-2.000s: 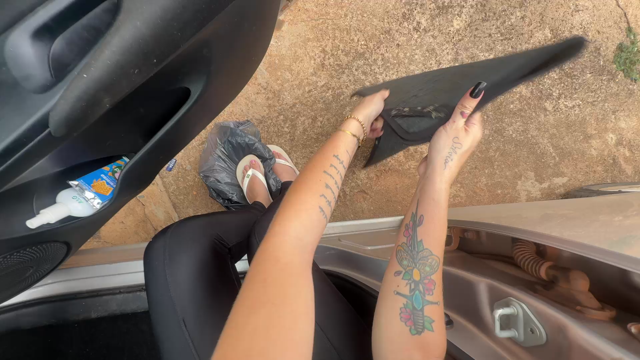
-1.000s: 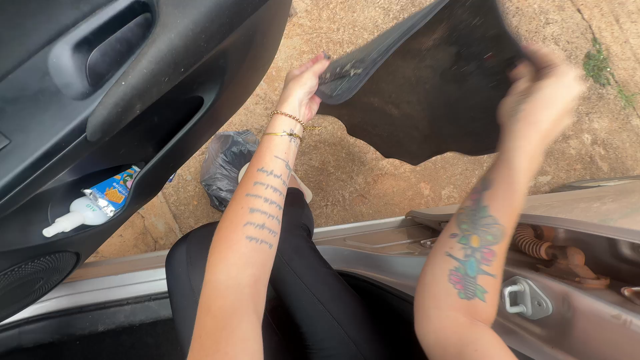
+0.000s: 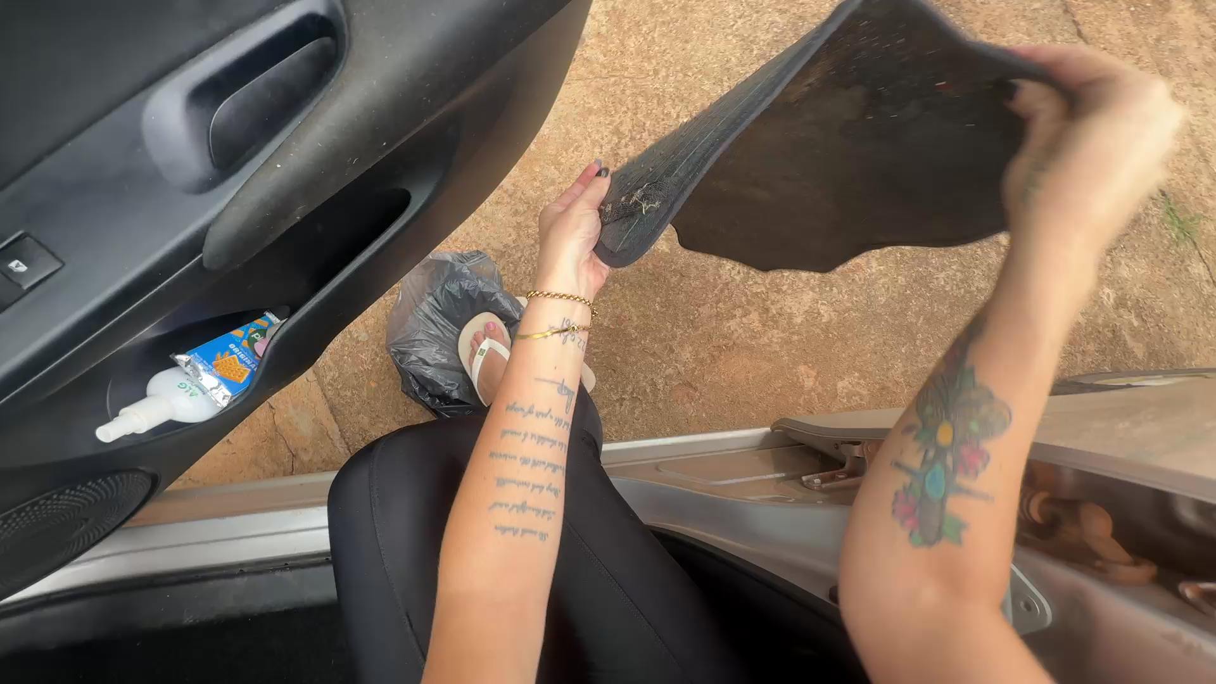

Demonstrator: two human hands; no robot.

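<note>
A dark car floor mat (image 3: 855,142) is held up over the ground outside the car, bent so that both a carpeted face and a smoother face show. Light debris clings to the carpeted part near its left corner. My left hand (image 3: 575,223) grips that corner, thumb on top. My right hand (image 3: 1092,142), slightly blurred, grips the mat's far right edge, higher in the view. The mat hides some of the right fingers.
The open car door (image 3: 313,190) stands at the left; its pocket holds a white plastic bottle (image 3: 166,407) and a blue snack packet (image 3: 233,359). A black plastic bag (image 3: 442,328) lies by my sandalled foot (image 3: 486,356). The metal door sill (image 3: 256,527) crosses below.
The mat was held nearly edge-on two seconds ago, with my hands close together. Now it is spread and bent, my hands are far apart, and the right one has moved to the right.
</note>
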